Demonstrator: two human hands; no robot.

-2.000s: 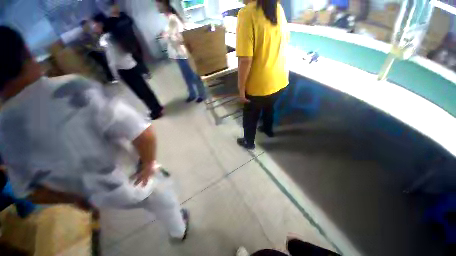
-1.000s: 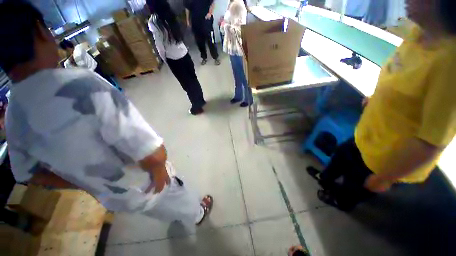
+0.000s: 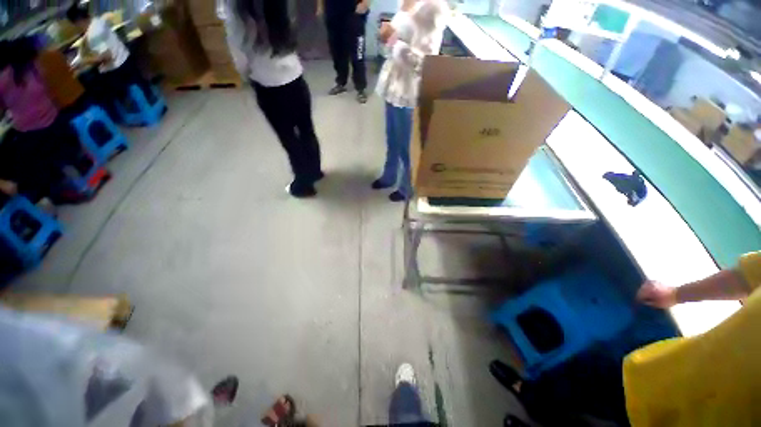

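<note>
Neither of my hands is in the picture. An open carton with its flaps up and dark print on its side stands on a small work table with metal legs, ahead and right of centre. A foot in a pale shoe, below a blue-grey trouser leg, shows at the bottom edge. A small dark object lies on the white worktop of the conveyor line; I cannot tell what it is.
A green belt runs along the right. A blue stool stands below the table. A person in yellow is at right, a person in grey-white at lower left. Others stand ahead or sit at left near blue stools. Cartons stand on a pallet.
The view has moved forward towards the table and carton. The person in grey-white has slid to the lower left edge, and the person in yellow to the lower right with a hand at the worktop.
</note>
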